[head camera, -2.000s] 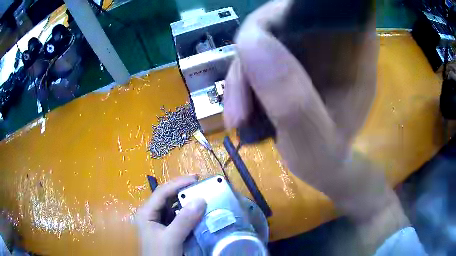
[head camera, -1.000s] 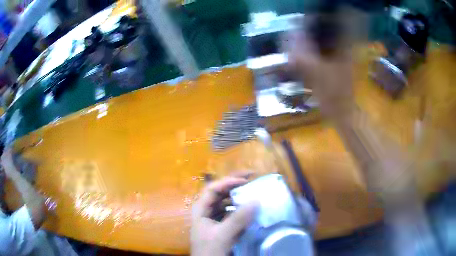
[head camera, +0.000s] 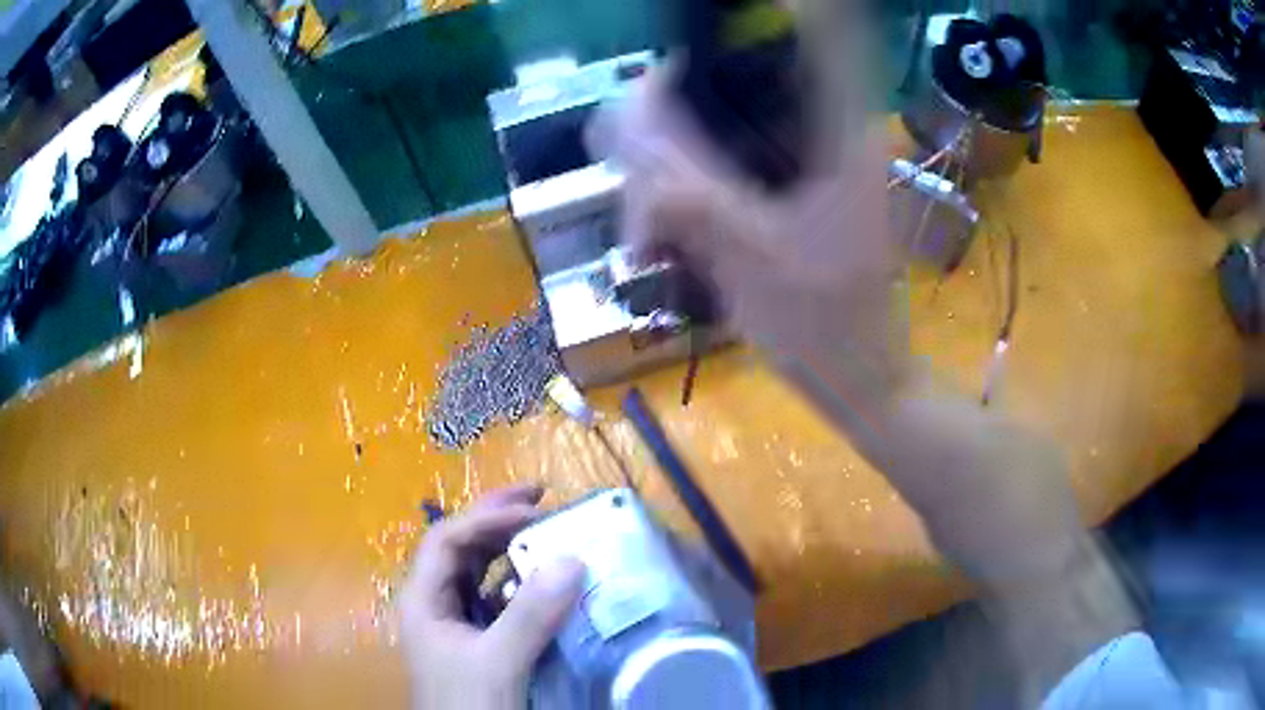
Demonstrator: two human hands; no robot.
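Note:
My left hand [head camera: 479,596] holds a silver-grey camera unit [head camera: 631,590] at the bottom centre, with its pale end plate and corner holes facing up. A black flat antenna [head camera: 690,486] sticks out from the unit towards the feeder, and a cable with a white tip [head camera: 572,402] trails from it. My right hand [head camera: 777,264], blurred, grips a thick black electric screwdriver [head camera: 735,97] with a yellow mark, over the front of the silver-white screw feeder [head camera: 572,215]. The screwdriver's tip is at the feeder's front; contact with a screw cannot be told.
A grey heap of screws [head camera: 493,382] lies left of the feeder on the orange-yellow bench [head camera: 278,416]. A waiting camera unit with a black round top [head camera: 978,83] and trailing wires stands at the back right. More units [head camera: 174,160] stand back left, beyond a pale post [head camera: 285,125].
My right hand and the screwdriver have moved from close to the lens back to the feeder's front. The view swung aside and returned. My left hand keeps hold of the unit.

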